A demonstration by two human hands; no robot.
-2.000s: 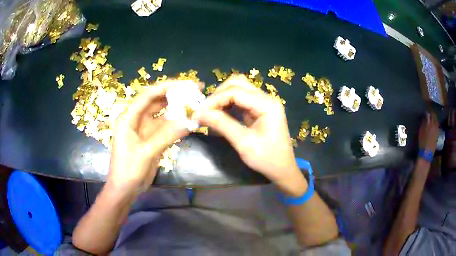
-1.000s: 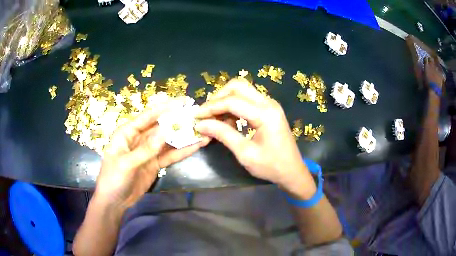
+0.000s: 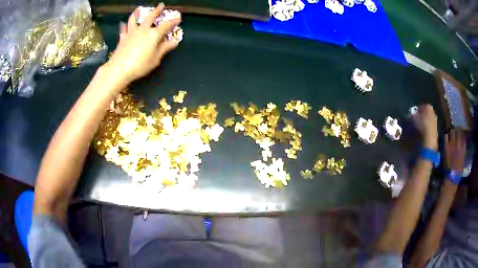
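My left hand reaches to the upper left, its fingers spread over white housings; whether it grips one is unclear. My right hand, blurred, is at the far right, with a blue wristband below it. A small white thing shows beside its fingers, but its grip is unclear. A large heap of brass contacts lies in front of me, with smaller groups to its right. White housings with gold in their slots stand at the right, one at the back and others nearer.
A clear bag of contacts lies at the upper left. More white housings lie on a blue sheet at the far edge. A brown-rimmed tray and another person's hand are at the far right. A blue stool is at lower left.
My hands have moved apart from the housing they held together over the contacts: left to the back left, right to the far right. The view has shifted, showing more of the blue sheet.
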